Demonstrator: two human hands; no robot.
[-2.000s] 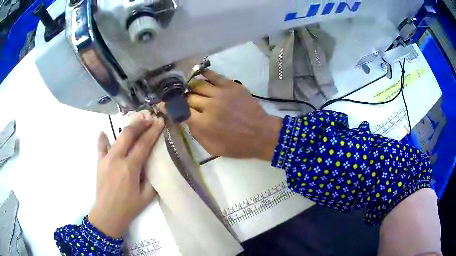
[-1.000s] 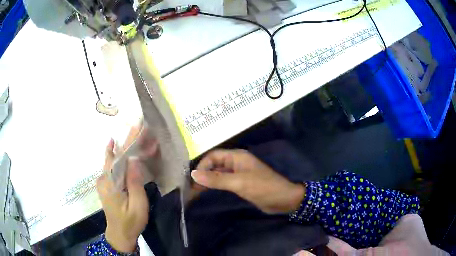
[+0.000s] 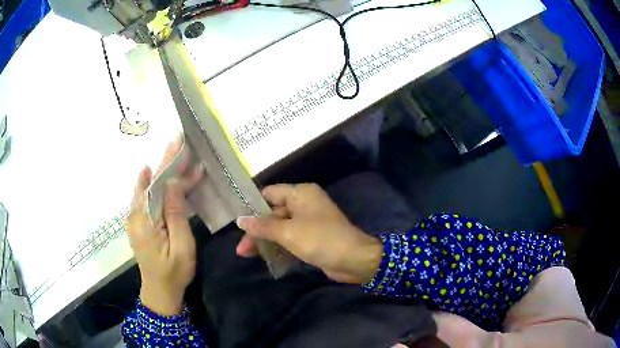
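Observation:
A grey-taupe fabric strip (image 3: 216, 199) and a metal zipper (image 3: 219, 160) run from under the sewing machine's needle area (image 3: 153, 34) towards me, over the table's front edge. My left hand (image 3: 165, 221) holds the strip's left part, which is folded up between thumb and fingers. My right hand (image 3: 306, 230) pinches the zipper tape near its lower end, beyond the table edge. The zipper lies along the yellow tape (image 3: 231, 147). The presser foot and needle are too small and blurred to make out.
Red-handled thread snips (image 3: 224, 6) lie right of the needle, with a looped black cord (image 3: 346, 64). A printed ruler (image 3: 299, 103) marks the front of the white table (image 3: 64, 156). Cut grey pieces (image 3: 10, 292) lie at the left. A blue bin (image 3: 537, 129) with pieces stands right.
My hands have left the needle area and come down to the table's front edge. In the last second my right hand has closed on the zipper's lower end. The view has tilted down.

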